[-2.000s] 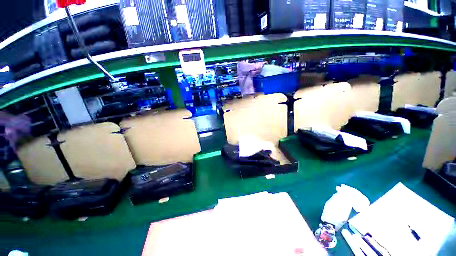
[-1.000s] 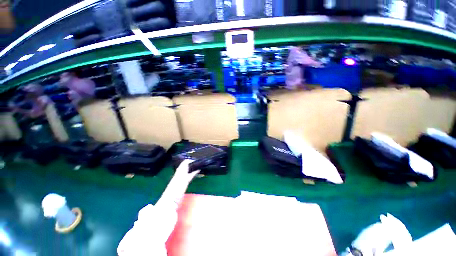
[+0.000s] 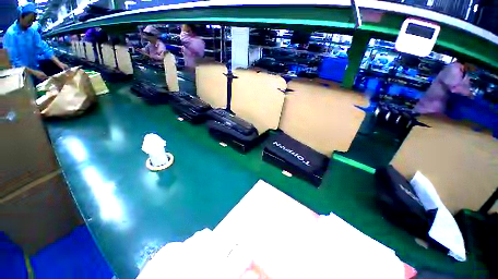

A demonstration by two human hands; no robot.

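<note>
A black carry case with white TOPDON lettering [image 3: 295,155] lies in an open retail box whose tall brown lid [image 3: 322,117] stands behind it. White protective sheets [image 3: 306,234] cover most of the red work mat [image 3: 409,271] at the bottom centre, strongly overexposed. A whitish sleeve-like shape [image 3: 177,255] runs in from the bottom edge, left of the sheets. My left hand cannot be made out clearly; a faint pinkish patch at the bottom edge may be part of a hand. My right hand is not in view. No scanner can be made out over the mat.
More open boxes with black contents [image 3: 232,128] line the bench back. A box at right holds a white insert [image 3: 439,218]. A white bottle-like object [image 3: 155,150] stands in a pale ring. Stacked cartons [image 3: 27,158] flank the bench left. A person in blue [image 3: 24,43] handles a brown bag [image 3: 71,92].
The view has swung left. My left hand has left the box, where the dark scanner no longer lies on top and the case's lettering now shows. The sleeve has drawn back to the bottom edge.
</note>
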